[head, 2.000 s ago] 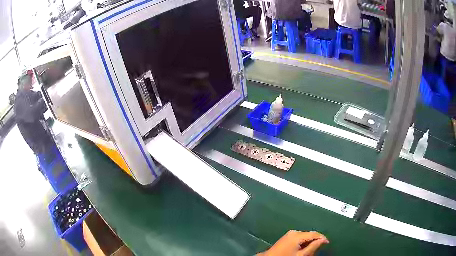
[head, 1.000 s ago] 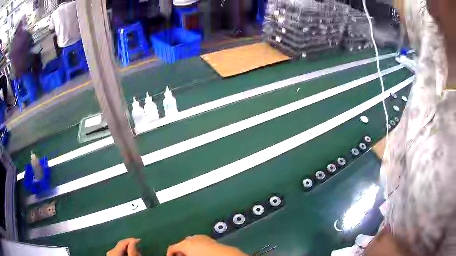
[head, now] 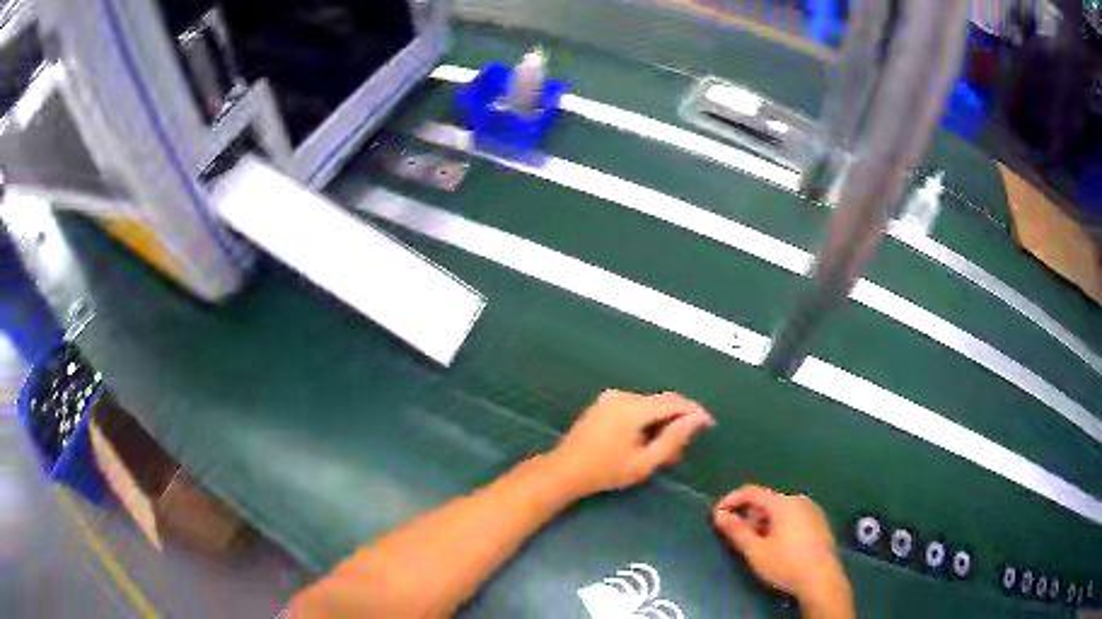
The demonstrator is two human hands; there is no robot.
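My left hand (head: pixel 634 441) is over the green mat at the centre, fingers curled and thumb near the fingertips. My right hand (head: pixel 786 542) is lower and to the right, also curled, facing it. The hands are apart, and I see nothing held in either. White crescent pieces (head: pixel 631 595) lie on the mat below, near the bottom edge. A row of black round parts with pale ringed centres (head: pixel 900 543) lies to the right of my right hand, with several smaller-looking ones (head: pixel 1037 585) further right.
A white chute (head: pixel 351 260) sticks out of the machine (head: pixel 145 133) at left. Behind are a fixture plate (head: pixel 419 168), a blue bin (head: pixel 505 115) with a bottle, a clear tray (head: pixel 749 115), an upright post (head: pixel 852 181), and white bottles (head: pixel 924 206). A blue crate (head: pixel 54 411) stands lower left.
The view has swung back left from the right side of the bench. Both hands, at the bottom edge a second ago, now show fully, with the forearms. The crescent pieces have come into view.
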